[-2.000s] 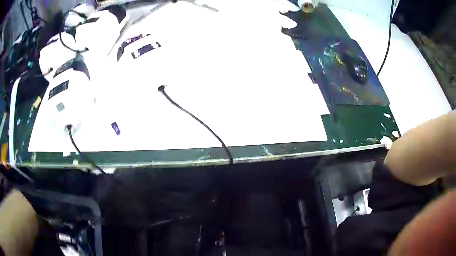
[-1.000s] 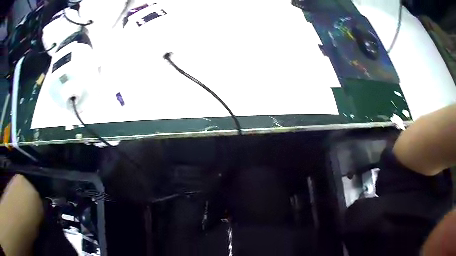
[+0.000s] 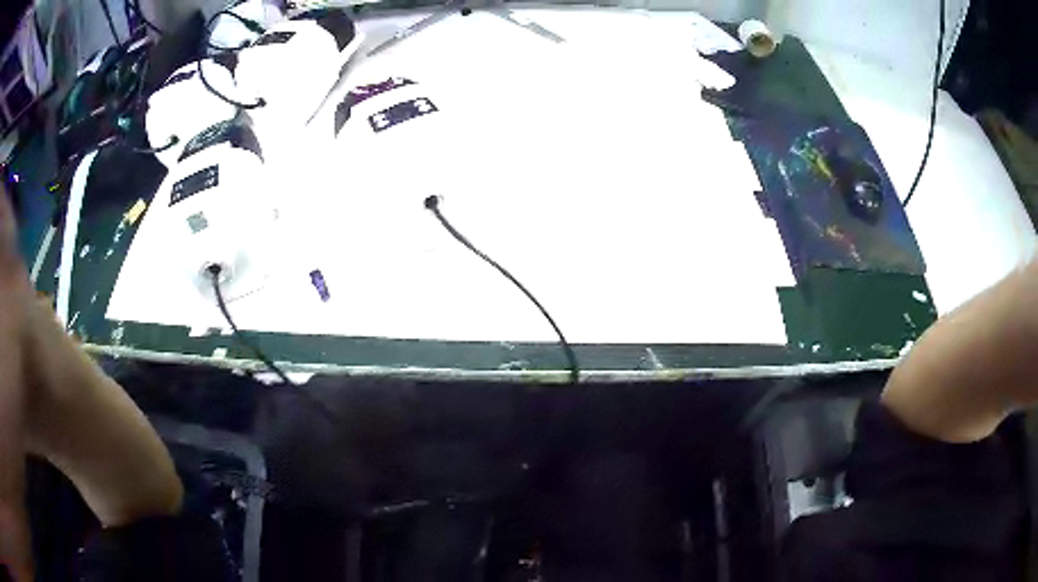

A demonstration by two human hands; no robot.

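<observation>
A white camera (image 3: 393,159) lies on white paper mid-bench, its outline washed out. A black cord (image 3: 512,279) runs from it over the front edge. A second white camera (image 3: 233,233) lies to the left, its black cord (image 3: 247,341) also hanging over the edge. More white cameras (image 3: 279,80) crowd behind it at the back left. My bare forearms show at both side edges, with dark cloth at the elbows. My left and right hands are both outside the picture.
A black mouse (image 3: 863,196) sits on a dark patterned sheet (image 3: 814,165) at the right. A pale roll (image 3: 757,39) is at the back right. A small purple piece (image 3: 320,284) lies on the paper. Dark crates (image 3: 248,455) show below the bench edge.
The view has tipped back up and the bench sits further right in it. More of my left forearm shows. The reddish skin at the bottom right is gone. The cameras have not visibly moved.
</observation>
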